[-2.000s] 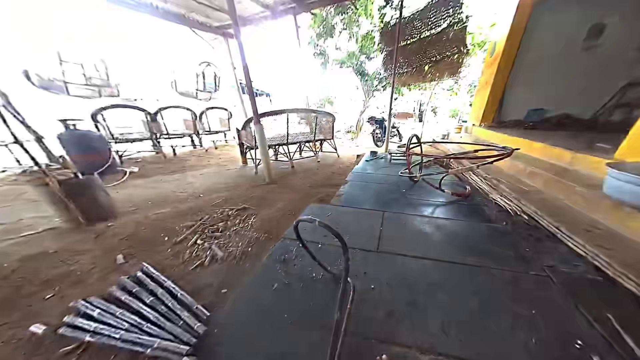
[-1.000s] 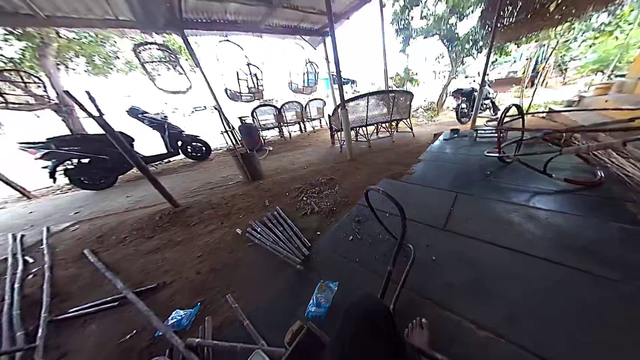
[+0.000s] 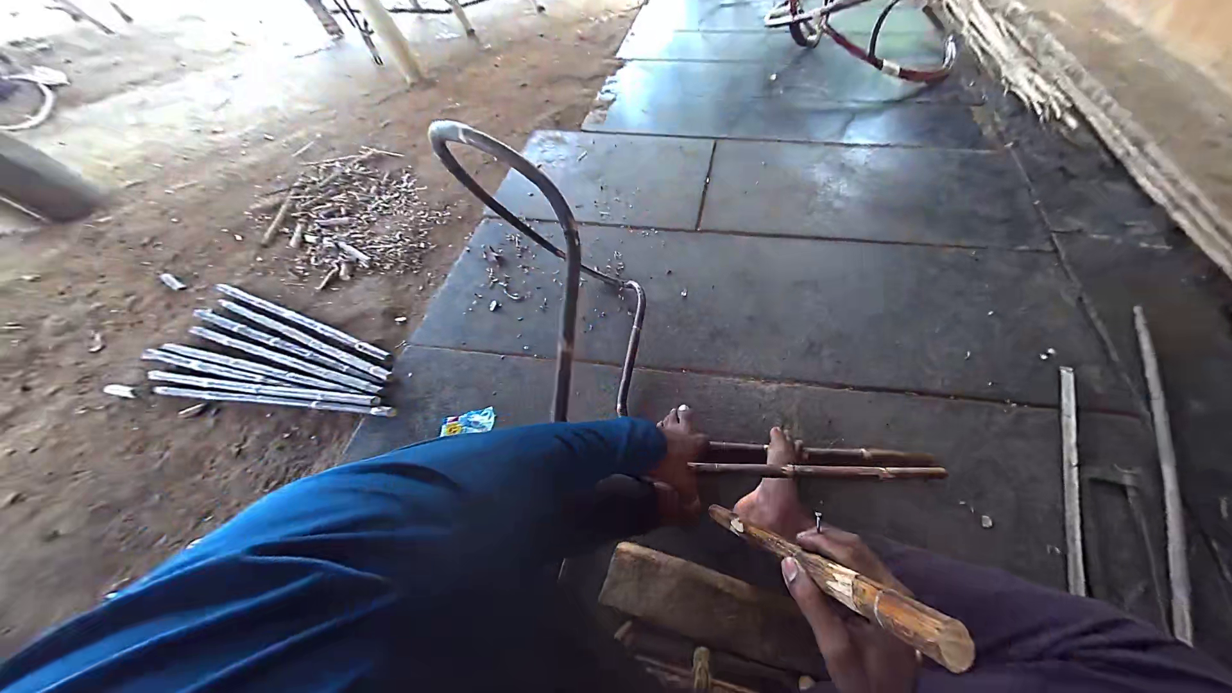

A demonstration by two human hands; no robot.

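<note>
What looks like my left hand (image 3: 847, 616) is under a thick, peeled cane piece (image 3: 890, 608), its thumb along the near side and fingers on the far side. A small nail (image 3: 818, 521) stands up by those fingers. My right hand is out of view. Two thin canes (image 3: 866, 472) lie across the floor by the bare feet (image 3: 773, 491). Beyond the feet rises a bent cane loop (image 3: 570, 250). Below, between blue cloth and a dark-clothed leg, lies a wooden block (image 3: 693, 592).
Several wrapped rods (image 3: 279, 356) lie on the soil at left, near a heap of cane scraps (image 3: 361, 217). A blue packet (image 3: 468, 422) lies by the slab edge. Long strips (image 3: 1073, 481) are at right. A curved cane frame (image 3: 895, 63) stands farther back.
The view has tilted far down, after swinging left between the two earlier frames. The hand and the thick cane piece now show. The bent loop still stands on the slabs.
</note>
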